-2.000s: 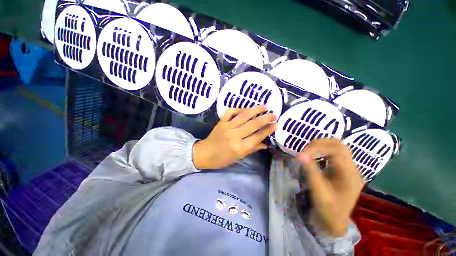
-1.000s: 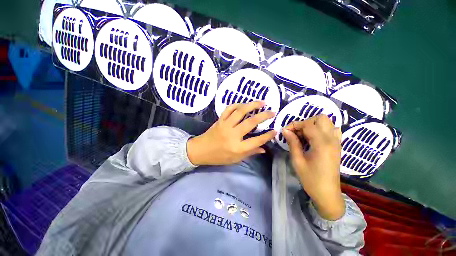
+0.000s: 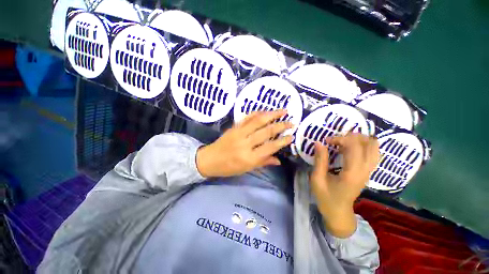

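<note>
A black shiny label strip (image 3: 166,101) lies in front of me with several white round labels (image 3: 202,85) in a row, each with short dark bars. My left hand (image 3: 241,145) lies flat with its fingertips on the near part of the fourth label from the left; its fingers are slightly spread and nothing shows in it. My right hand (image 3: 346,166) is over the fifth label, thumb and fingers bent above its surface. It is blurred, and whether anything is between its fingertips cannot be told.
A second row of plain white circles (image 3: 321,79) lies just beyond the strip. A dark glossy pile (image 3: 375,13) is at the far right on the green bench (image 3: 456,107). A grey crate (image 3: 94,126) and a purple crate (image 3: 51,208) are at the left; red plastic (image 3: 413,235) is at lower right.
My right hand first came in to the left edge of the fifth label with fingertips together, then moved slightly right over the label. My left hand has stayed nearly in place.
</note>
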